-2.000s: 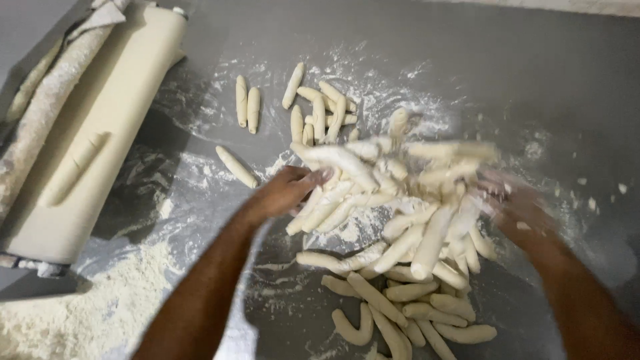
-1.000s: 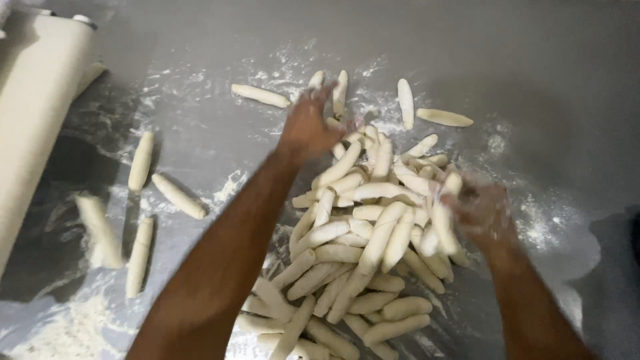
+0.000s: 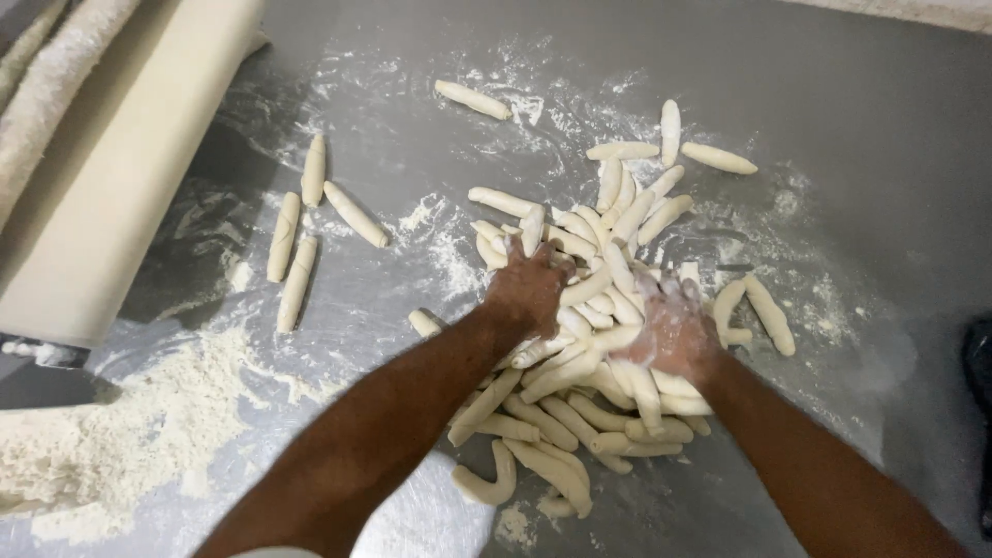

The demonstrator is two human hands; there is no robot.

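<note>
A heap of short dough sticks (image 3: 573,372), dusted with flour, lies in the middle of the grey metal work surface. My left hand (image 3: 531,287) is pressed into the heap's left side, fingers bent down among the pieces; whether it grips one cannot be made out. On the right side of the heap lies my floury right hand (image 3: 670,325), fingers spread and pointing away from me, its palm against the dough. Two dough sticks (image 3: 769,315) rest just right of that hand. Beyond both hands, looser dough sticks (image 3: 719,158) fan out at the far end of the heap.
Several single dough sticks (image 3: 297,284) lie left of centre. A cream conveyor belt (image 3: 132,163) with a floury roller (image 3: 58,101) stands at the upper left. Loose flour (image 3: 116,442) covers the lower left of the metal surface (image 3: 814,85). A dark object (image 3: 980,387) shows at the right edge.
One second ago my left hand was at the heap's far end; now it is in its left side. More sticks lie scattered beyond the heap. The view has shifted.
</note>
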